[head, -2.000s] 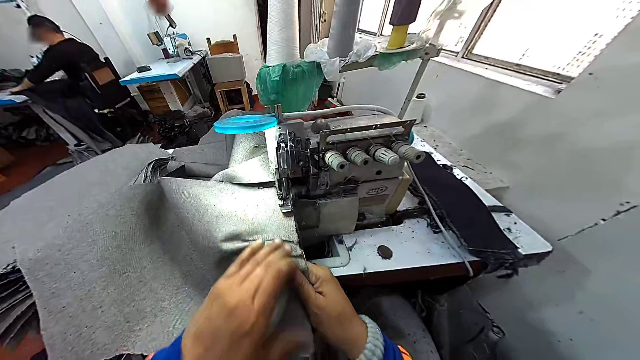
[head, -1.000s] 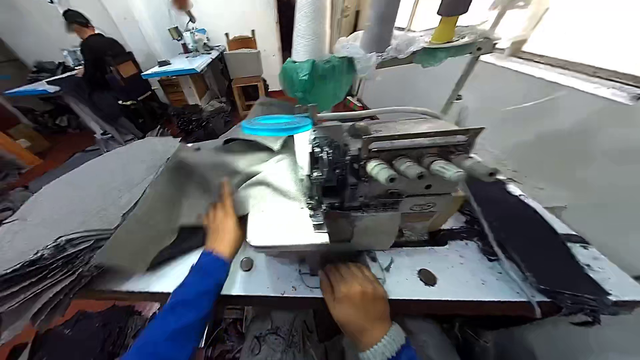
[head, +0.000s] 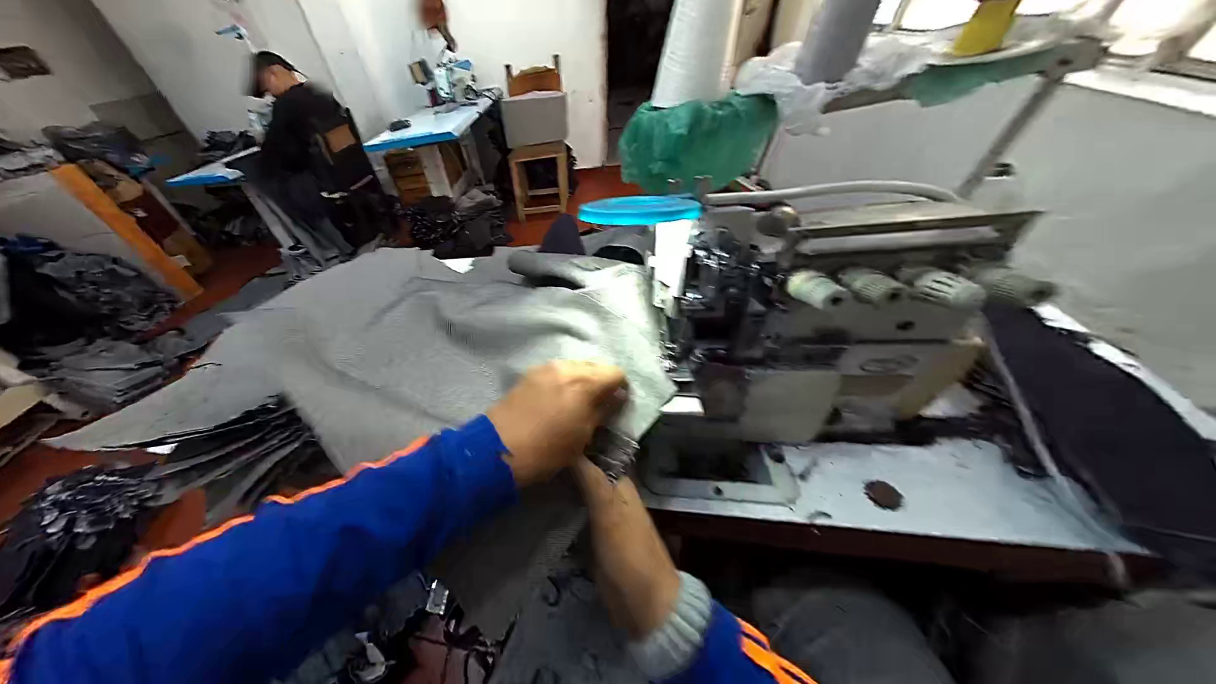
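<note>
A large piece of grey fabric [head: 418, 332] lies over the machine table and hangs past its front edge. My left hand [head: 560, 413] is closed on the fabric's bunched edge, just left of an overlock sewing machine [head: 855, 323]. Below it, my right hand [head: 598, 484] is at the same edge; its fingers are largely hidden behind my left hand and the cloth, so its grip does not show. A lit area falls on the fabric beside the machine's needle area, under a blue translucent disc [head: 638, 210].
Stacked dark fabric pieces [head: 237, 446] lie at the left. A dark cloth strip [head: 1102, 418] lies right of the machine. Thread cones [head: 698, 57] stand behind it. A co-worker [head: 304, 142] sits at another table, near a wooden chair [head: 537, 142].
One second ago my hands were apart, the left on fabric and the right at the table's front edge. Now they are together at the grey fabric's edge, left of the machine. The view has shifted.
</note>
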